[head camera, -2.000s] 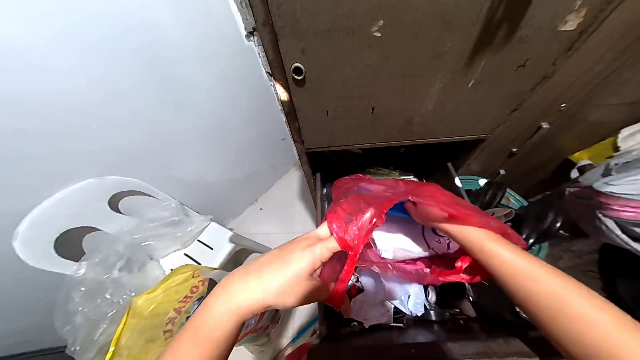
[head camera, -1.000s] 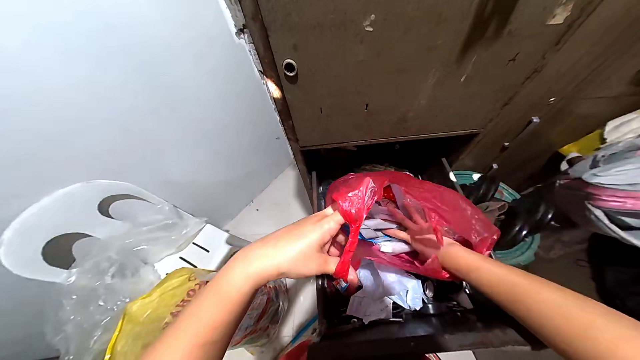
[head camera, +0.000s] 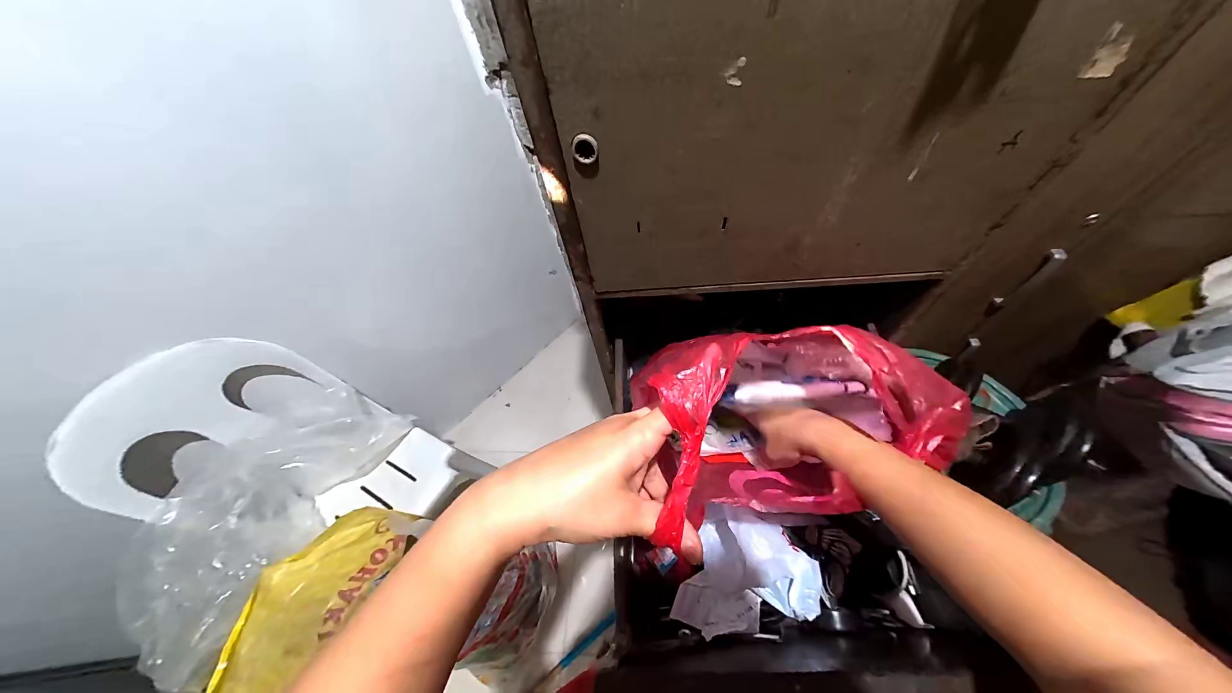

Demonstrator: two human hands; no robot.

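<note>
A red plastic bag (head camera: 929, 404) lies over an open dark drawer (head camera: 731, 669), its mouth held wide. Gripping the left edge of the bag's mouth is my left hand (head camera: 616, 481). My right hand (head camera: 794, 433) reaches inside the bag among papers and packets; its fingertips are hidden, so whether it holds anything cannot be told. A white and pink item (head camera: 799, 390) lies in the bag just above the right hand. Below the bag, crumpled white paper (head camera: 751, 568) rests in the drawer among dark items.
A brown cabinet (head camera: 770, 144) rises behind the drawer. At left are a white stool (head camera: 221, 385), a clear plastic bag (head camera: 231, 520) and a yellow bag (head camera: 318, 597). A teal basket (head camera: 1039, 505), a black bag (head camera: 1030, 452) and piled items stand at right.
My right hand, spread under the bag's red film one second ago, is now down inside the bag's mouth. The mouth has opened wider. My left hand keeps its hold on the edge.
</note>
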